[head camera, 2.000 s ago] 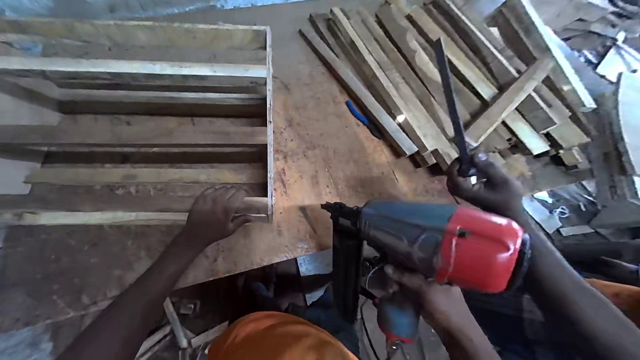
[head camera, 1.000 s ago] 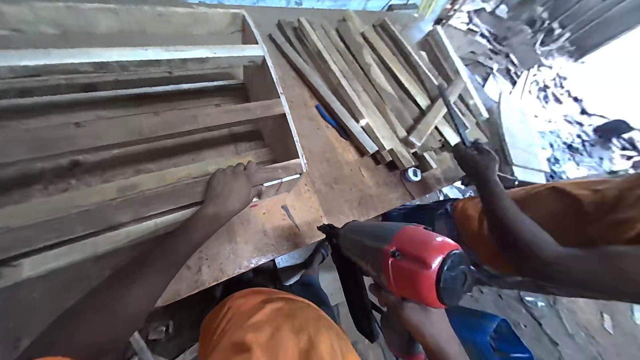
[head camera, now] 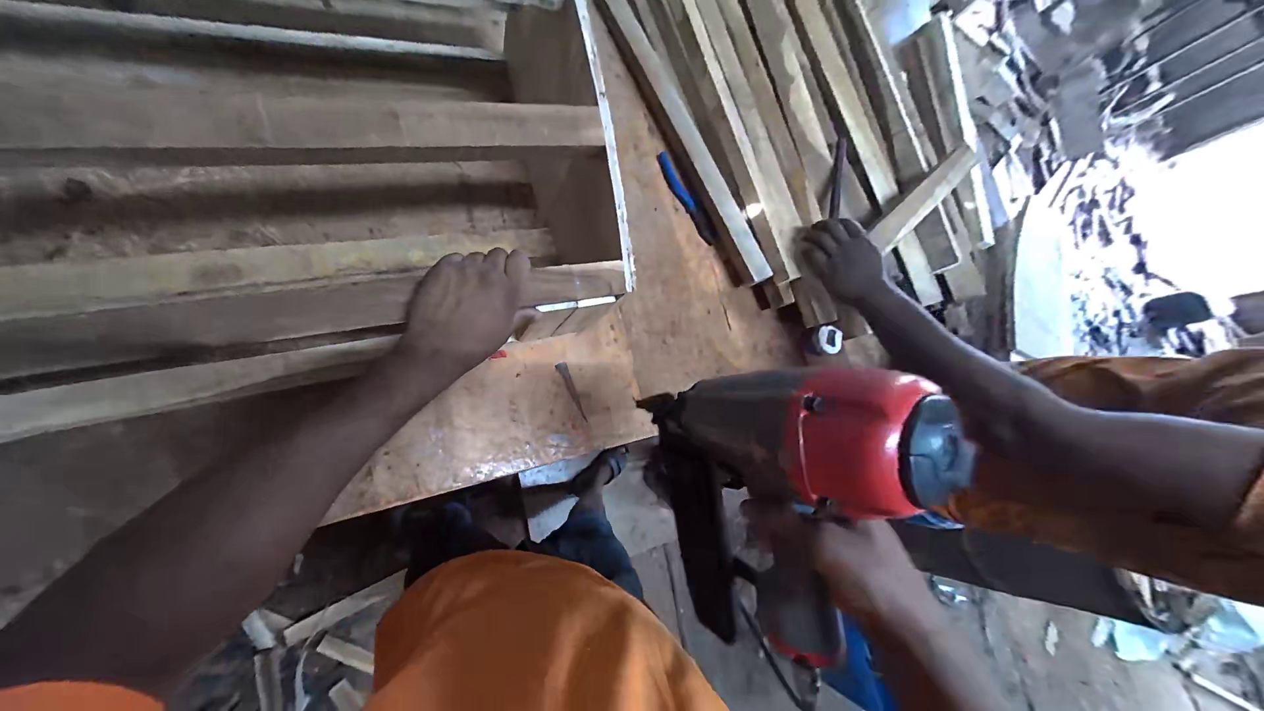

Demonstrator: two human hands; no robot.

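Note:
My left hand (head camera: 468,304) grips the front rail of a slatted wooden frame (head camera: 296,123), close to its right end panel. My right hand (head camera: 854,558) holds the handle of a red and black pneumatic nail gun (head camera: 800,444). The gun's nose points left, off the frame, above the front edge of the plywood tabletop (head camera: 504,405). A thin dark pointed piece (head camera: 570,390) lies on the plywood near the frame corner.
A co-worker's hand (head camera: 841,259) rests on stacked wooden strips (head camera: 731,128), at a dark bar (head camera: 838,178). A blue-handled tool (head camera: 679,188) and a tape measure (head camera: 825,340) lie near the stack. Wood offcuts (head camera: 346,612) litter the floor.
The co-worker's hand, raised with a dark bar two seconds ago, is now down on the strips. My left hand stays on the front rail. The view has shifted.

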